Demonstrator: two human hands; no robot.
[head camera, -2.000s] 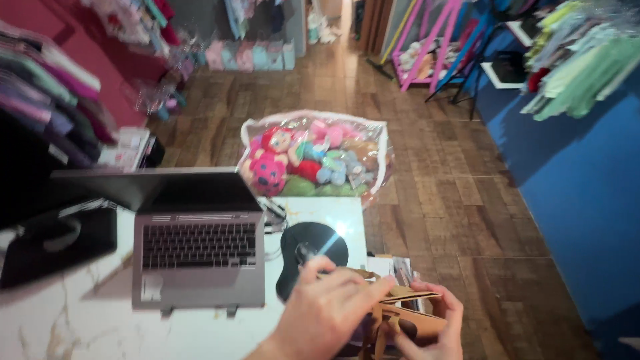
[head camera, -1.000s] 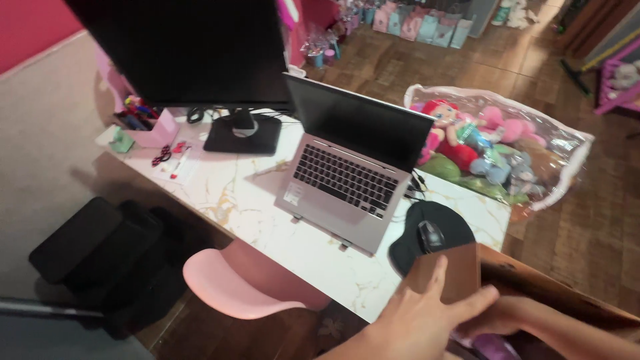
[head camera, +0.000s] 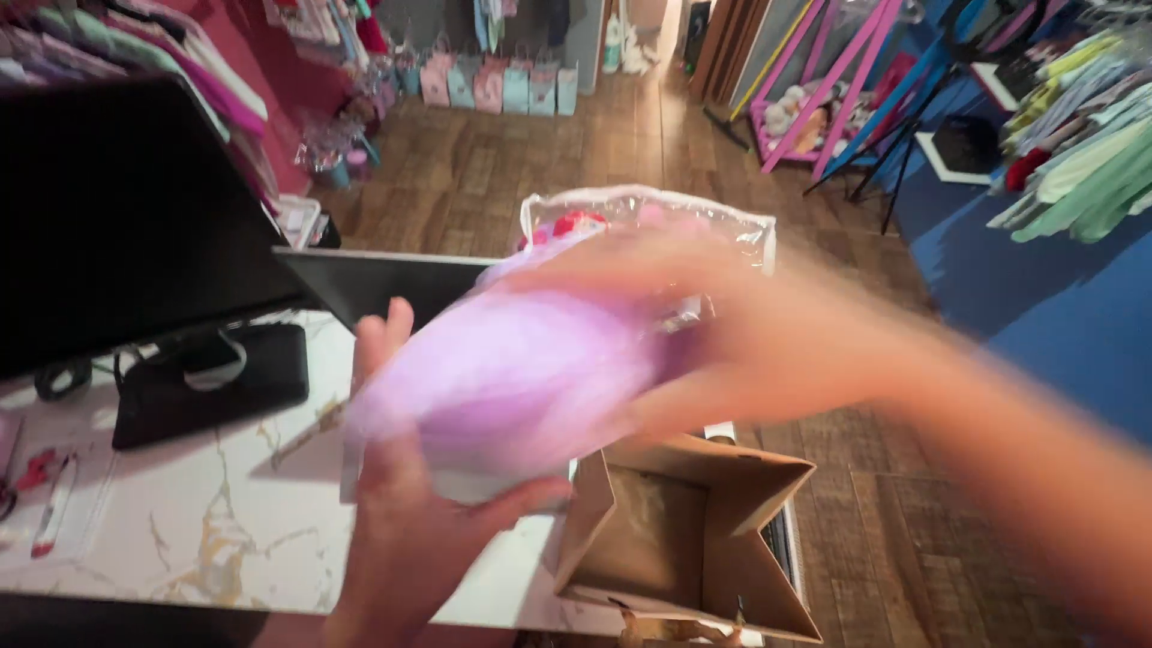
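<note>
A soft lilac bundle (head camera: 522, 369), blurred by motion, is between my two hands above the laptop and the marble-patterned desk (head camera: 207, 513). My right hand (head camera: 711, 315) grips its upper right side. My left hand (head camera: 405, 468) supports it from below at the lower left, fingers spread against it. What the bundle is made of cannot be told exactly. A brown paper bag (head camera: 666, 531) stands with its mouth open just below and right of the hands; its visible inner bottom is bare. The laptop screen (head camera: 396, 279) shows behind the bundle; its keyboard is hidden.
A black monitor (head camera: 135, 225) stands at the left. Beyond the desk lies a clear plastic bag with white trim (head camera: 648, 193), holding toys. Small gift bags (head camera: 499, 85) line the far wall. Clothes (head camera: 1080, 135) hang at the right, near a black tripod (head camera: 886, 171).
Both hands were at the brown paper bag; now they are above the desk with the lilac bundle. The bag stands released with its mouth open. The view has swung left and back.
</note>
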